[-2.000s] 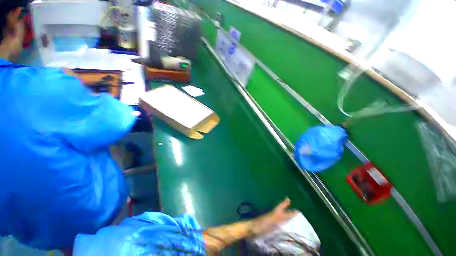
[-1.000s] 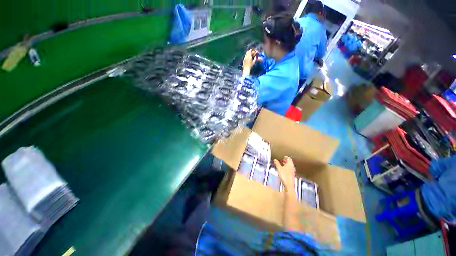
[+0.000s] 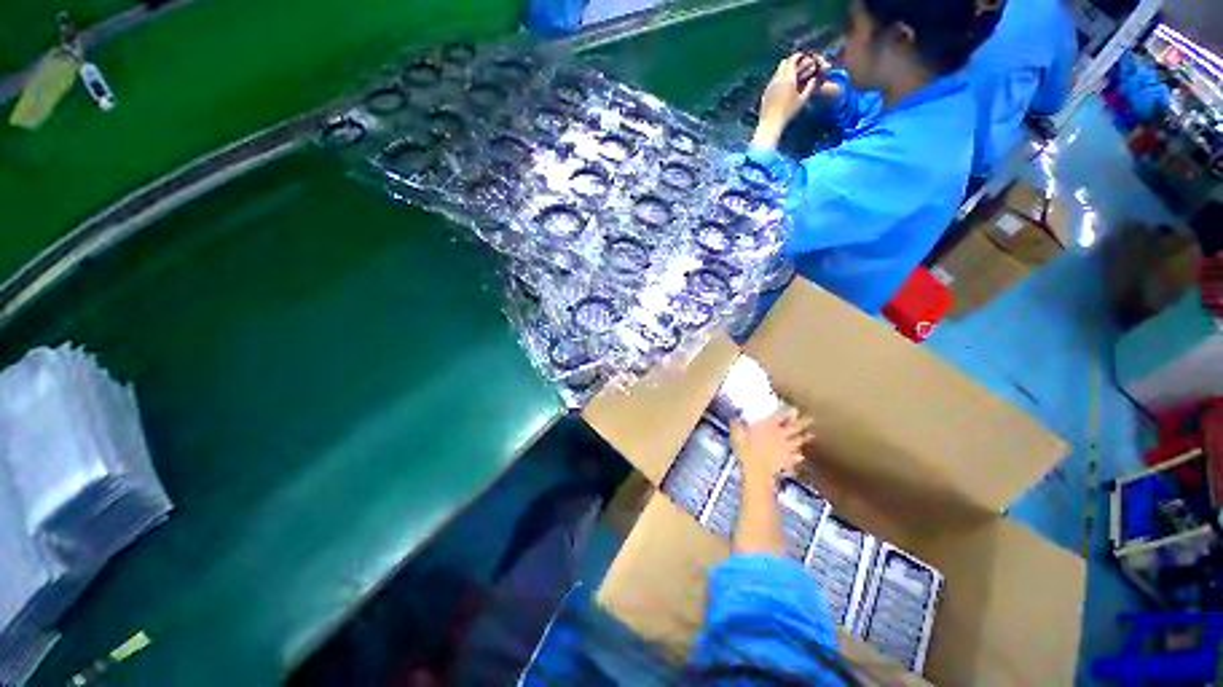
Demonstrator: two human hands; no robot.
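An open brown carton (image 3: pixel 912 403) stands beside the bench on the right. Rows of black-outlined panels (image 3: pixel 901 604) stand packed inside it. My right hand (image 3: pixel 774 440) reaches into the carton, back of the hand up, at its bench-side end. A white block-like piece (image 3: pixel 751 389) lies just beyond my fingers. Whether the fingers grip it or a panel is too blurred to tell. My left hand is not in view.
Shiny clear trays with dark rings (image 3: pixel 590 201) cover the bench's right end, overhanging near the carton. White stacks (image 3: pixel 81 456) lie on the green bench (image 3: pixel 309 362) at left. A person in blue (image 3: pixel 872 188) sits beyond the trays. A red box (image 3: pixel 919 303) is behind the carton.
The view has swung from the far left bench to the carton, then closer. Since the second frame, my right hand has moved towards the white piece at the carton's bench-side end.
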